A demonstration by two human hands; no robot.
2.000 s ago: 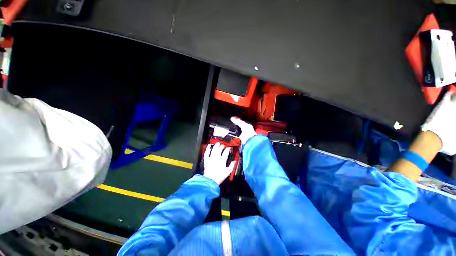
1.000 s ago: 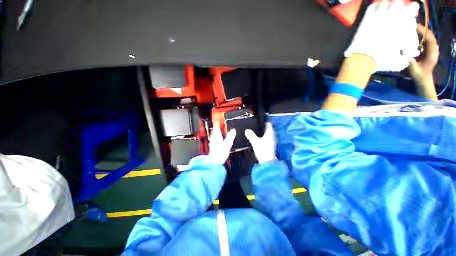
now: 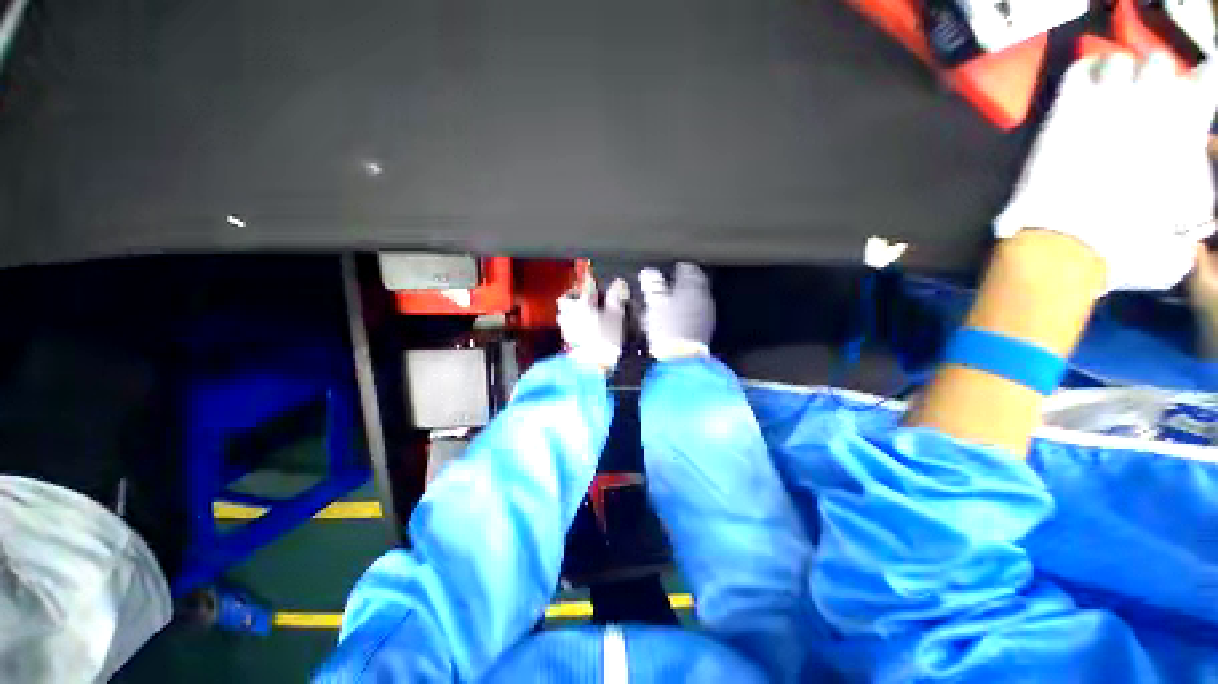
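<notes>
My gloved left hand [image 3: 592, 323] and my gloved right hand [image 3: 677, 310] are side by side over the black crate [image 3: 363, 388], close to the bench edge. Their fingertips point toward the bench. Whether they grip anything is not clear. Red shell parts [image 3: 534, 287] show beside my left hand. In the crate's left part lie a grey-faced unit in a red shell [image 3: 430, 273] and another grey-faced unit [image 3: 448, 388]. Part of a third shows below them. A dark, red-edged unit [image 3: 631, 515] shows partly between my forearms.
The black-topped bench [image 3: 534, 134] spans the top. At right, another person's gloved hand [image 3: 1122, 167], with a blue wristband, is by red shells on the bench. A blue stool [image 3: 267, 414] stands left of the crate. A pale sleeve or garment [image 3: 74, 575] is at lower left.
My hands have moved from over a dark unit in the crate's right part up toward the bench edge. The view has shifted. The other person's hand remains at the right.
</notes>
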